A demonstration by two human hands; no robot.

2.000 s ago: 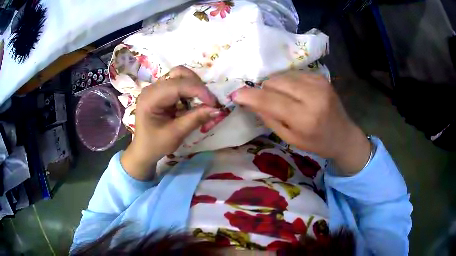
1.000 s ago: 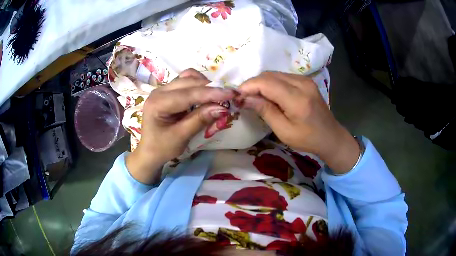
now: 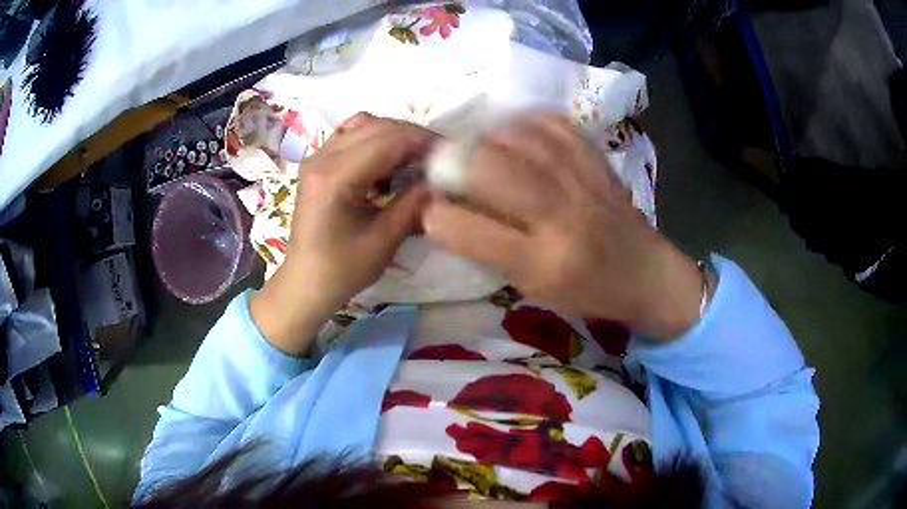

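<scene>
A cream-white garment with small pink-red flowers lies bunched over my lap. My left hand is bent around a fold of the cloth, with thumb and fingers closed on it. My right hand is motion-blurred and touches or nearly touches the left fingertips. A pale white blurred patch, seemingly cloth, shows at the right fingertips. Whether the right hand grips it cannot be told. No needle or thread can be made out.
A white-covered table at the upper left bears a black spiky item. A pink translucent bin stands on the green floor, beside a tray of small round ends. Shiny clear sheeting lies behind the garment. Dark objects stand at the right.
My hands first met at the fingertips over the cloth. Now the right hand is blurred by motion, with its fingers across the left fingertips. The garment folds have shifted.
</scene>
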